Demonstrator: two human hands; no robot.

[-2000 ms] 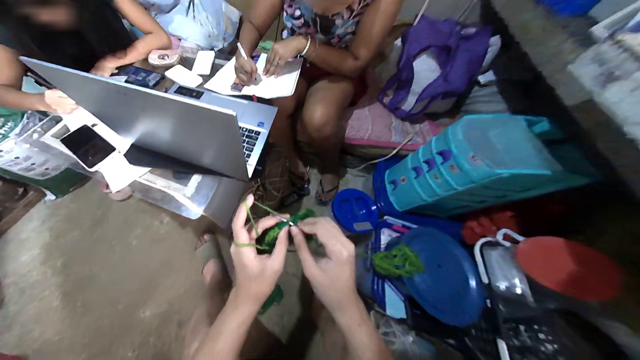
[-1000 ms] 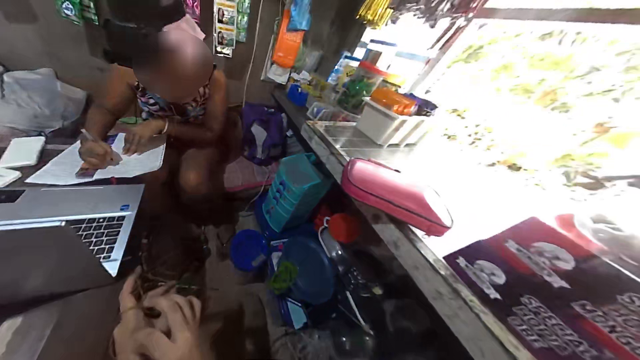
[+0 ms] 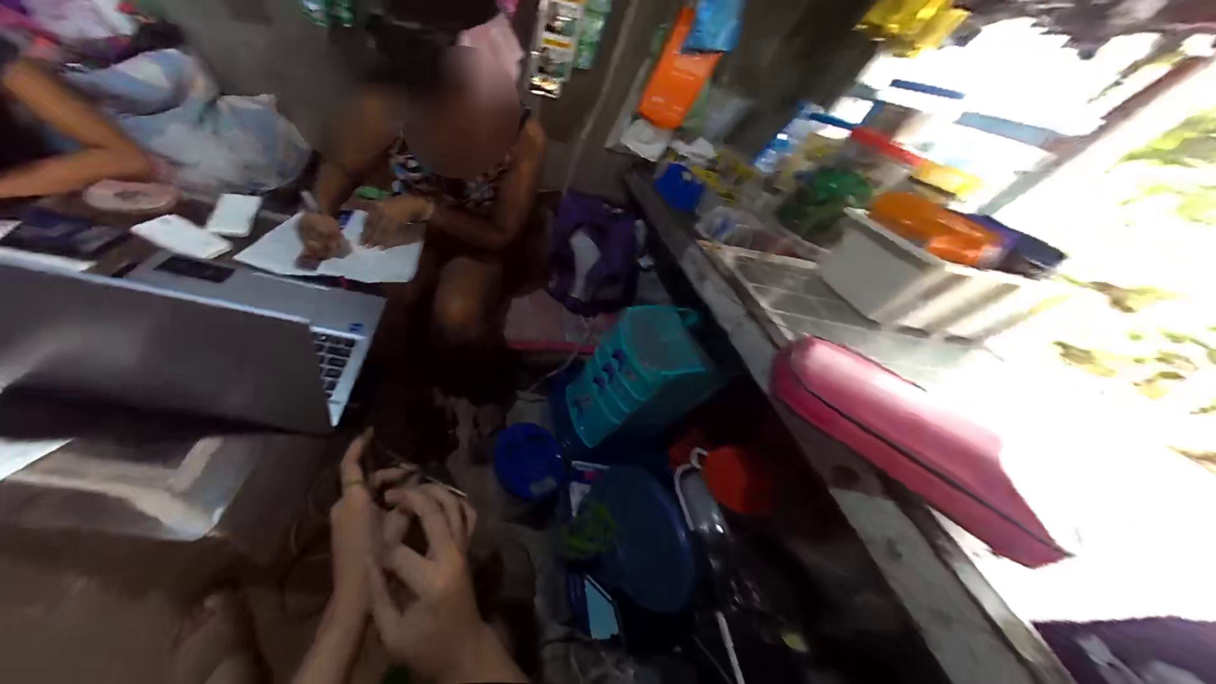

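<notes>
My left hand (image 3: 356,532) and my right hand (image 3: 427,560) are close together at the lower middle of the head view. The left index finger points up, with a strand looped round it. A thin, light-coloured tool, perhaps a crochet hook (image 3: 442,483), shows at the fingers of my right hand. Blur and the fingers hide most of what lies between the hands. Green yarn (image 3: 589,532) rests on a round blue lid (image 3: 646,537) to the right of my hands.
An open laptop (image 3: 161,351) stands at the left. Beyond it a person writes on paper (image 3: 380,258). A teal drawer unit (image 3: 646,370), a blue round container (image 3: 528,461) and a red lid (image 3: 739,480) are right of centre. A pink case (image 3: 912,446) lies on the ledge (image 3: 893,541).
The view has swung right, towards the bright opening, since two seconds ago. Green work showed between my hands then; it is hardly visible now. The other person still holds the pen at the paper.
</notes>
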